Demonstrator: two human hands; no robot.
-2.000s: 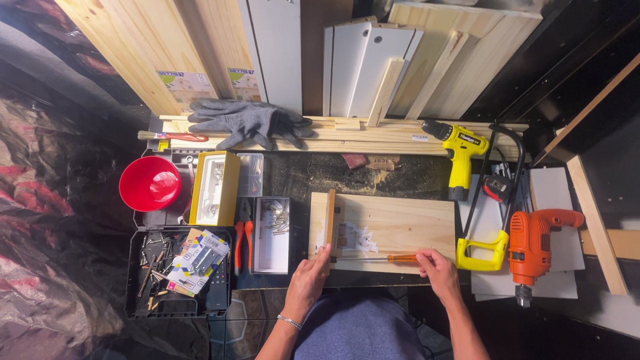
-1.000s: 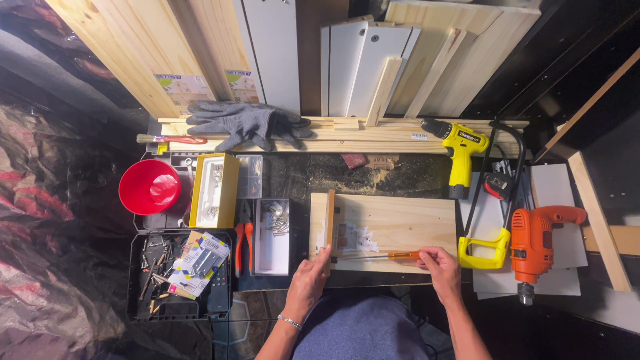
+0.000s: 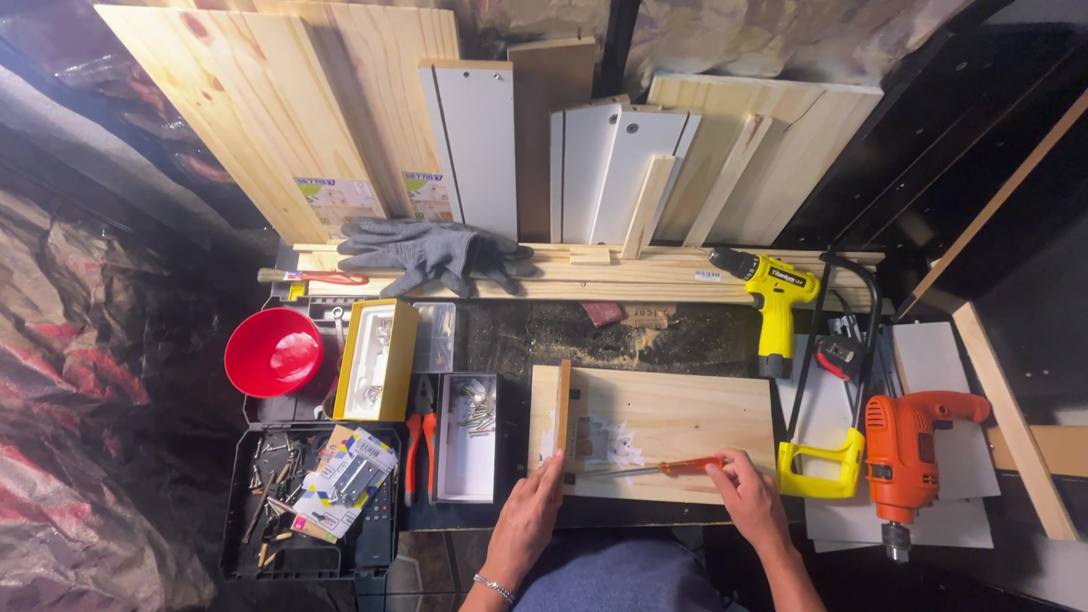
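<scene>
A pale pine board (image 3: 697, 408) lies flat on the dark bench in front of me. Across its left part stands a narrow wooden strip (image 3: 563, 408) on edge, and my left hand (image 3: 531, 514) holds the strip's near end. My right hand (image 3: 748, 497) grips the orange handle of a screwdriver (image 3: 688, 466) near the board's front edge. The shaft points left toward the strip; whether its tip meets a screw is too small to tell. Torn label remains (image 3: 625, 446) and small dark holes mark the board.
Left: a red bowl (image 3: 274, 353), yellow box (image 3: 376, 361), orange-handled pliers (image 3: 421, 442), white box of screws (image 3: 466, 467) and black case (image 3: 246, 557). Right: a yellow drill (image 3: 778, 306), hacksaw (image 3: 820, 467) and orange drill (image 3: 909, 459). Behind: grey gloves (image 3: 433, 255) on wooden strips, with leaning boards (image 3: 229, 119).
</scene>
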